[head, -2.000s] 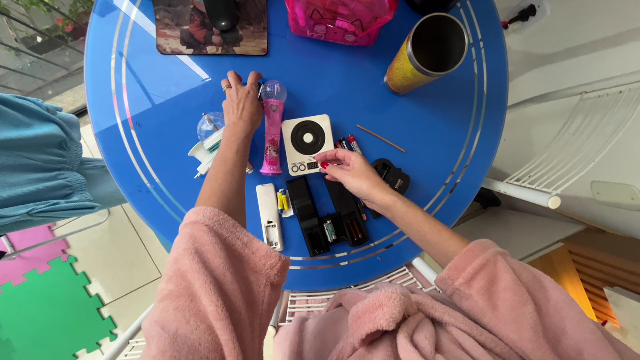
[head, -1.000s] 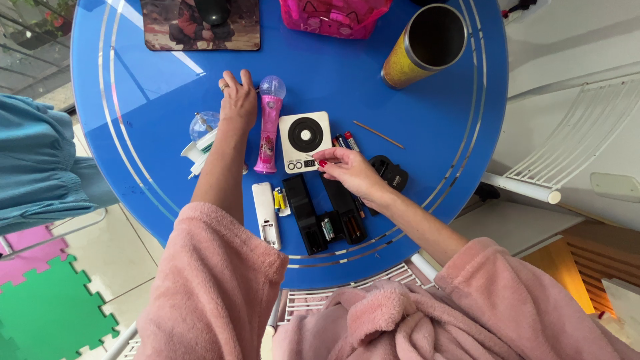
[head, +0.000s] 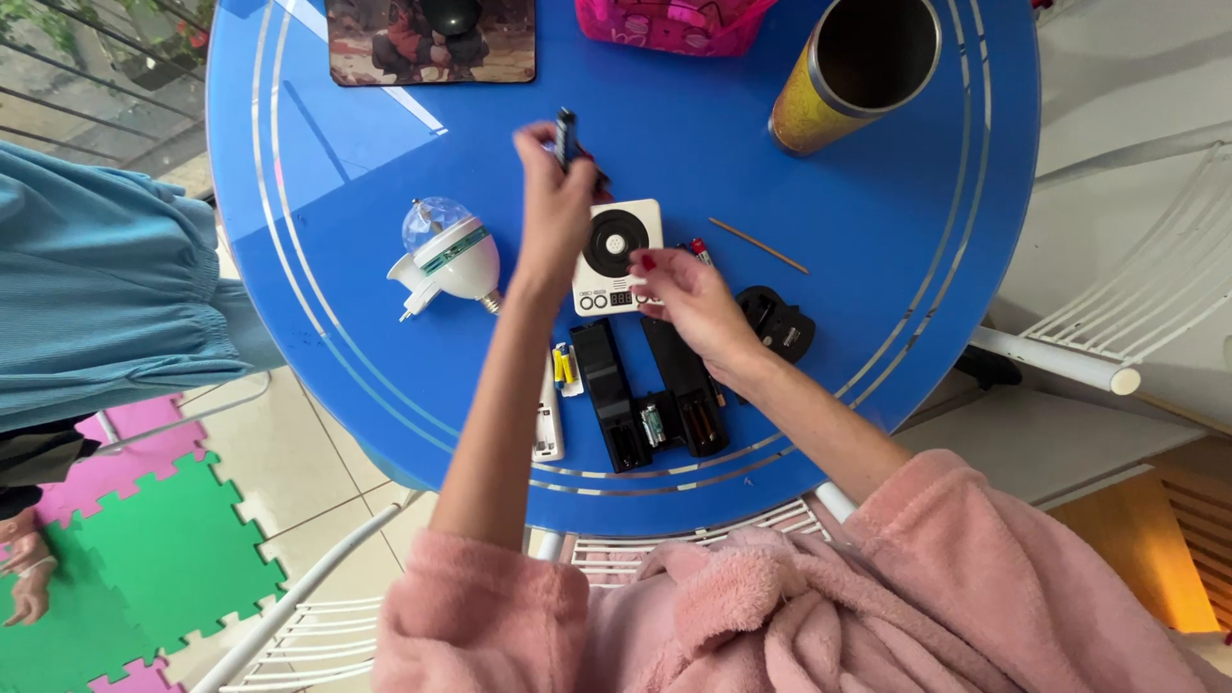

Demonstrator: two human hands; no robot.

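Observation:
My left hand is raised over the table, holding a dark cylindrical object, seemingly a battery, between thumb and fingers. My right hand, fingers bent and apart, hovers at the lower right of a white device with a round black centre; no held item shows. Left of my forearm lies a white rotating disco bulb. Below the device are two black remote controls, yellow-blue batteries, silver-green batteries and a partly covered white remote.
A black mouse with its underside up and a thin wooden stick lie at the right. Farther back are a mouse pad, a pink basket and a yellow tumbler. White wire chairs stand around the table.
The pink toy microphone beside my left hand is no longer visible. My left hand has turned and lifted, showing the dark object. My right hand stays near the white device.

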